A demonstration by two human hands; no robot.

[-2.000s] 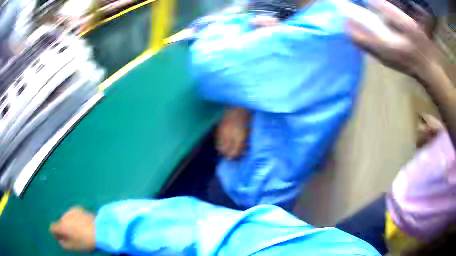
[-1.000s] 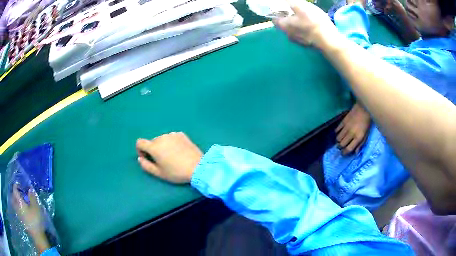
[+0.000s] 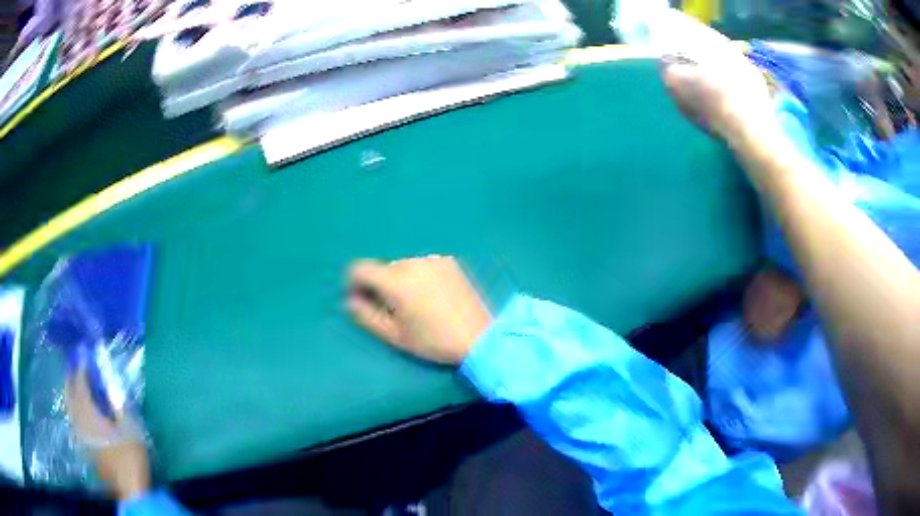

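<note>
A clear shiny poly bag [image 3: 50,413] with dark-blue straps [image 3: 113,292] in it lies on the green bench at the left. My left hand [image 3: 101,428] is at the lower part of this bag, blurred, with a blue piece at its fingers; whether it grips this is not clear. My right hand [image 3: 419,305] rests on the green bench near the middle, its fingers curled in, with nothing seen in it. The palm side is hidden.
Stacked white trays [image 3: 404,60] stand at the bench rear, above a white board [image 3: 414,116]. A small clear scrap [image 3: 372,158] lies before them. Another person's bare arm [image 3: 807,212] reaches in from the right, its hand at white material. A blue-sleeved person sits at right.
The view has swung left and down, bringing the strap bag and my left hand in. My right hand stays curled over the bench. The other person's arm now reaches toward the bench rear.
</note>
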